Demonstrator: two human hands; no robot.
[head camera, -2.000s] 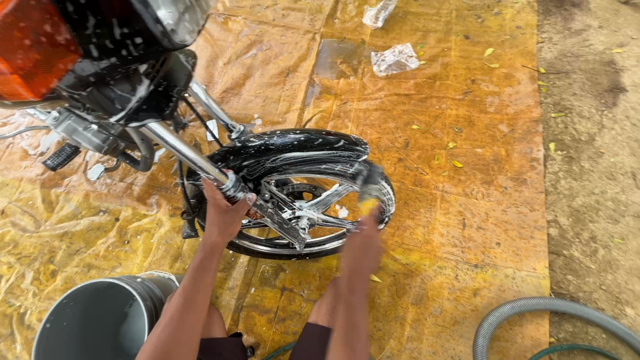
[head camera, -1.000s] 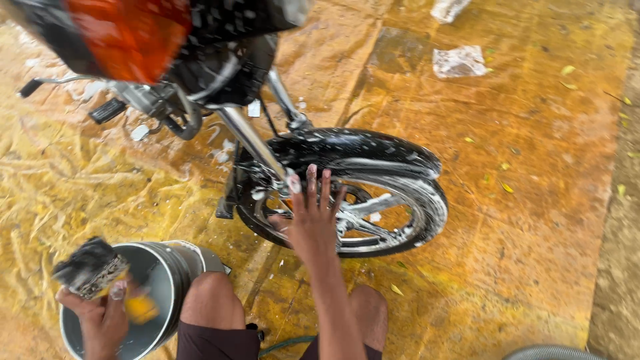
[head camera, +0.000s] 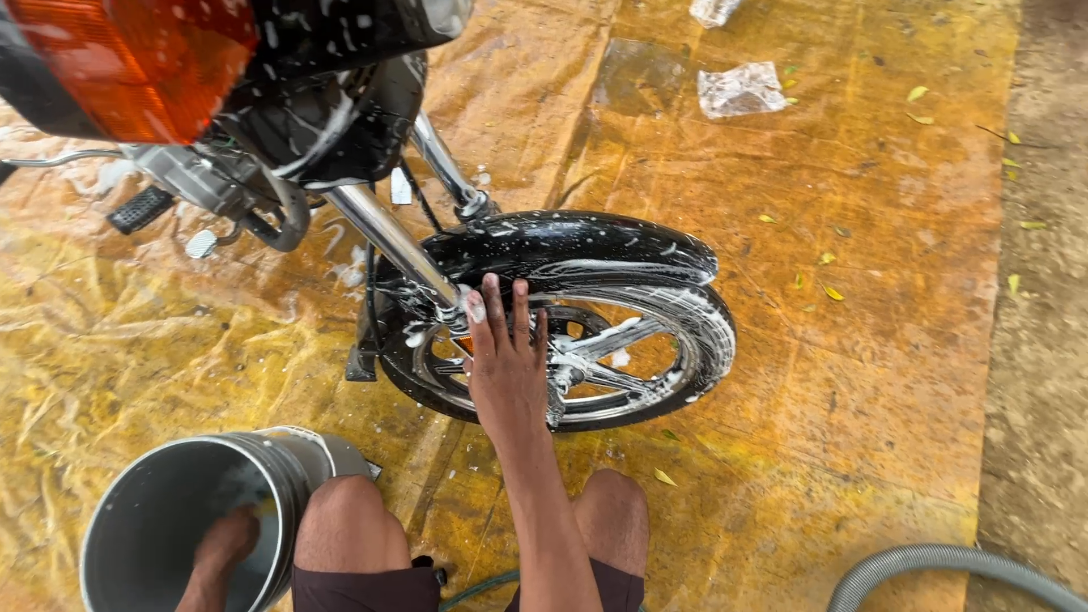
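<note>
My right hand (head camera: 510, 361), back up and fingers spread, lies over the lower fork and hub side of a motorcycle's front wheel (head camera: 718, 340). Its fingertips are at the lower end of the chrome fork tube (head camera: 395, 242) and the edge of the black front fender (head camera: 586, 238). White foam clings to the tire, spokes, fender and one finger. My left hand (head camera: 229, 537) is down inside a grey bucket (head camera: 98, 518) at the lower left; its fingers and anything in them are hidden. The orange turn signal lens (head camera: 140, 68) fills the upper left, blurred and foam-flecked.
A wrinkled yellow-orange tarp (head camera: 858, 365) lies under the motorcycle, with clear plastic scraps (head camera: 741, 89) and leaves on it. A grey corrugated hose (head camera: 926, 557) curves at the lower right, beside bare ground (head camera: 1037, 340). Footpegs (head camera: 140, 210) jut out at left.
My left hand, which held a brush above the bucket a second ago, has gone down into it. Two seconds ago my right hand had the brush at the wheel; now it rests there without it.
</note>
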